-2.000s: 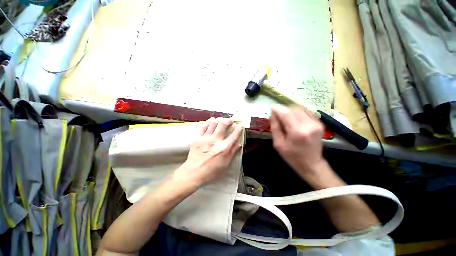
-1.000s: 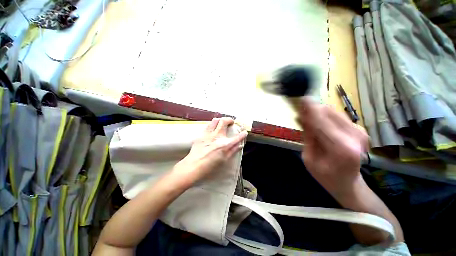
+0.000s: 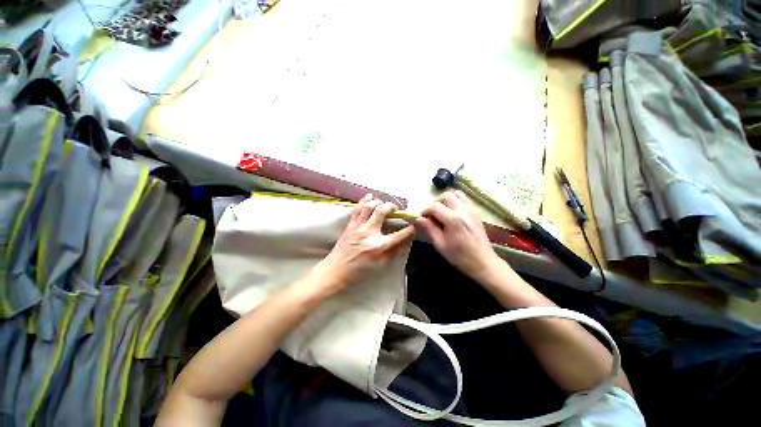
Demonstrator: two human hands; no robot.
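A cream tote bag [image 3: 292, 250] lies across my lap against the table's front edge, its mouth and handles [image 3: 534, 315] towards the lower right. A yellow edge trim [image 3: 309, 198] runs along its upper edge. My left hand [image 3: 365, 242] holds the bag's corner and trim. My right hand [image 3: 455, 229] has its fingertips at the trim's right end, close to my left fingers. The hammer [image 3: 492, 203] lies on the table just right of my right hand, head towards the upper left, black grip over the edge.
A red strip [image 3: 325, 180] runs along the table edge. A thin dark pointed tool [image 3: 572, 200] with a cord lies right of the hammer. Grey bags with yellow lines hang at left [image 3: 79, 217]. More grey bag parts [image 3: 667, 142] lie on the table's right side.
My right hand held the raised hammer a second ago. The hammer now lies on the table, and my right hand has moved left to the trim. The view has shifted somewhat.
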